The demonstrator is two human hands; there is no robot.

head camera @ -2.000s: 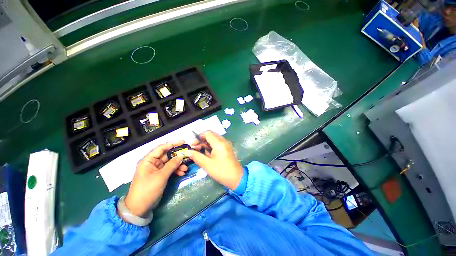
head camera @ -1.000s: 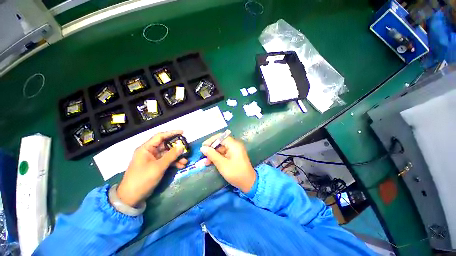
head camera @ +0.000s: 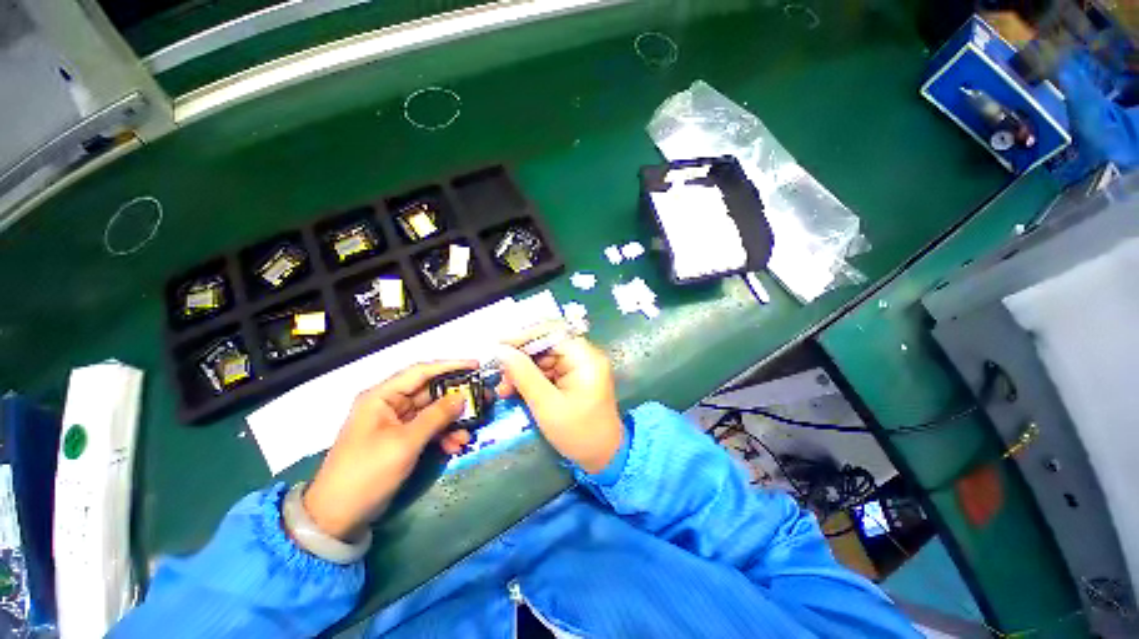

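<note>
My left hand (head camera: 381,447), with a pale band on the wrist, holds a small dark module (head camera: 463,397) with a yellow and white patch between its fingertips. My right hand (head camera: 572,397) holds pale slim tweezers (head camera: 537,340), their tip pointing at the module's right side; whether they touch it I cannot tell. A blue-white backing sheet (head camera: 495,437) lies at the bench edge below the hands. A long white paper strip (head camera: 356,383) lies behind the hands. The black ten-pocket tray (head camera: 359,306) holds several similar modules; its back right pocket is empty.
White scraps (head camera: 635,297) lie right of the tray. A black box (head camera: 751,225) holds white paper, beside a clear plastic bag (head camera: 812,221). A white packet (head camera: 95,499) and blue packet (head camera: 31,499) lie left. A blue instrument box (head camera: 993,94), a person's blue sleeve and grey equipment are right.
The right hand first moved away from the module to over the backing sheet, then came back with the tweezers beside it. The left hand has kept the module and turned it. The view shifted slightly.
</note>
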